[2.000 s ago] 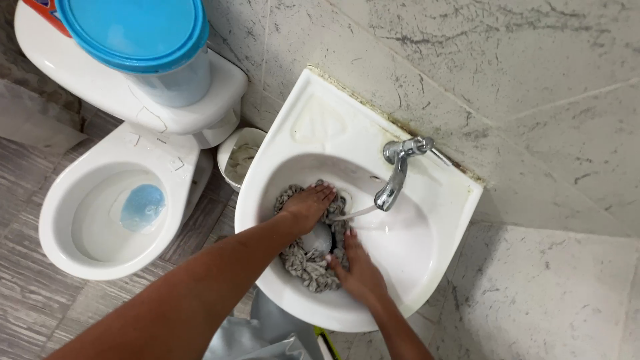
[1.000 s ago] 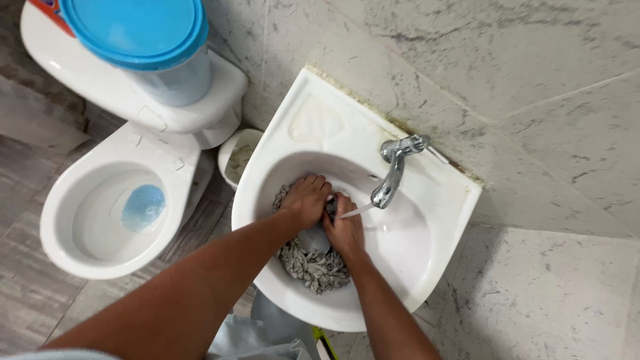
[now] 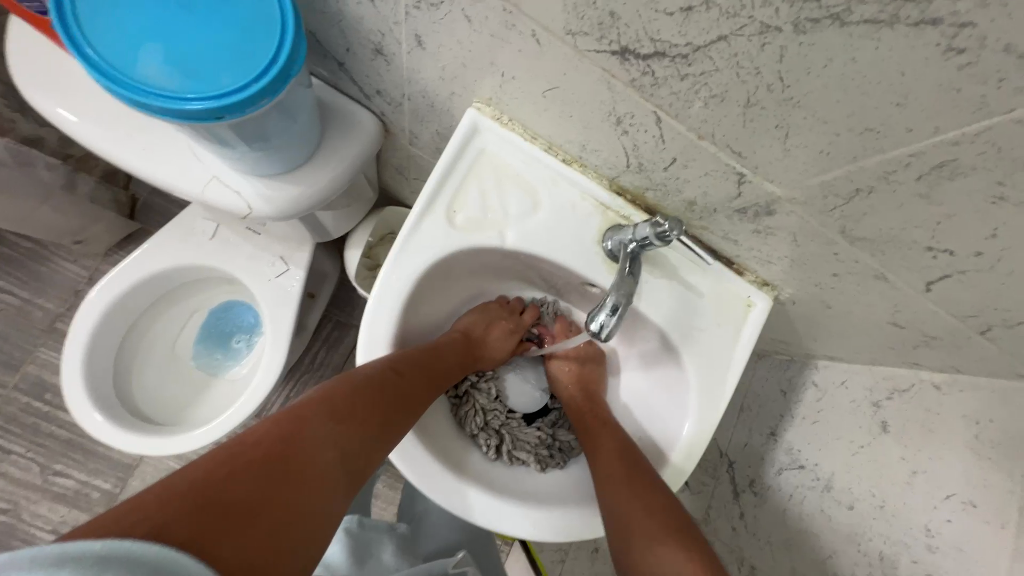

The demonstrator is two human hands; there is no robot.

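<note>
A wet grey mop head with looped strands lies in the bowl of the white washbasin, with a smooth pale round part at its middle. My left hand grips strands on the upper side of the mop head. Close against it, my right hand holds strands on the upper right side; its fingertips are partly hidden. Water runs from the chrome tap onto the strands between both hands.
Left of the basin stands a white toilet with blue-tinted water; a lidded bucket sits on its tank. A small white bin stands between toilet and basin. Marbled wall tiles border the basin.
My right hand, flat and apart at the mop head's lower right two seconds ago, has moved up beside my left hand and closed on the strands.
</note>
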